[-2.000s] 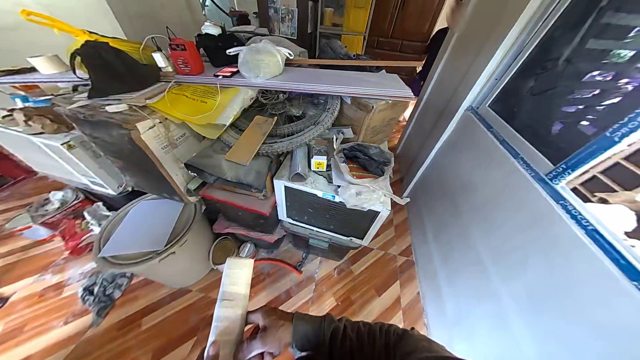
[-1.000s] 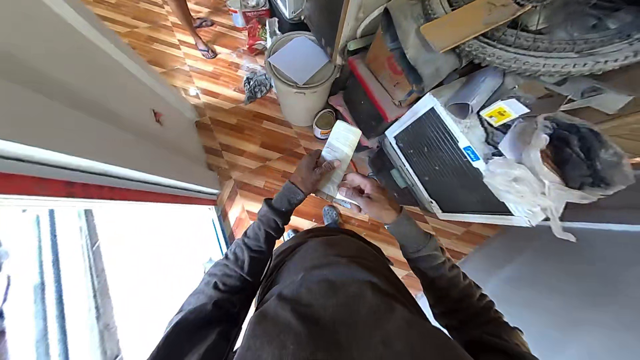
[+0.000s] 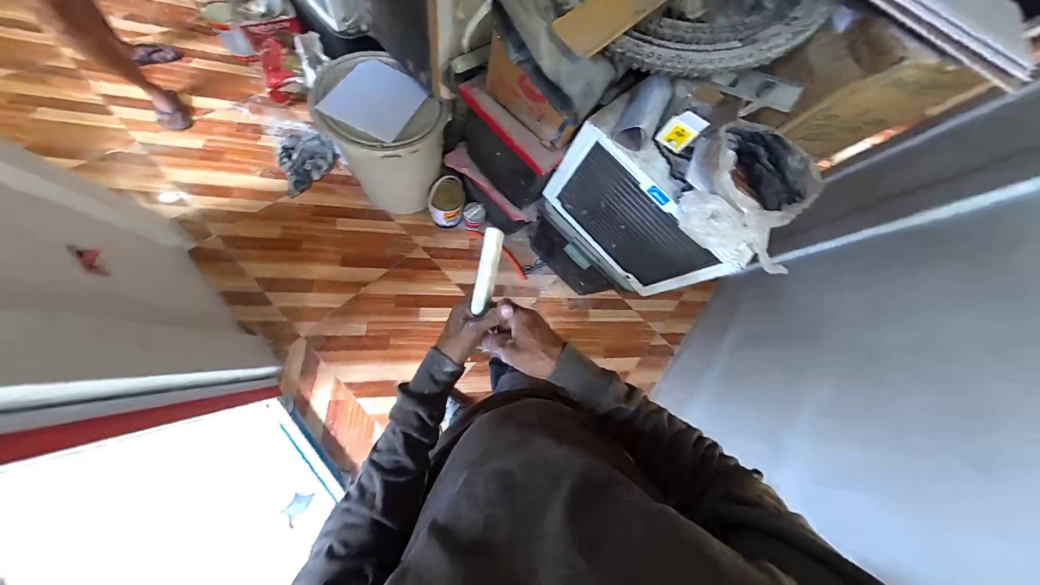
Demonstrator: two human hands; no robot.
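In front of my body, my left hand (image 3: 469, 329) grips the lower end of a long, narrow off-white piece (image 3: 487, 268) whose material I cannot tell. It points away from me over the tiled floor (image 3: 357, 284). My right hand (image 3: 526, 340) is close against the left one, its fingers curled near the left thumb; whether it holds anything is unclear. Beyond the piece stand a small open can (image 3: 447, 201), a smaller tin (image 3: 474, 214) and an orange cord (image 3: 513, 262).
A large lidded bucket (image 3: 390, 175) carries a pale sheet (image 3: 374, 99). A white-framed grille unit (image 3: 630, 207) bears a plastic bag (image 3: 727, 219). Behind are bicycle tyres (image 3: 715, 49). A person's sandalled feet (image 3: 172, 110) are at upper left; a grey panel (image 3: 877, 349) rises at right.
The off-white piece looked broader one second ago and now shows as a narrow strip. My right hand has left its side and sits lower, by my left thumb. The view has turned down.
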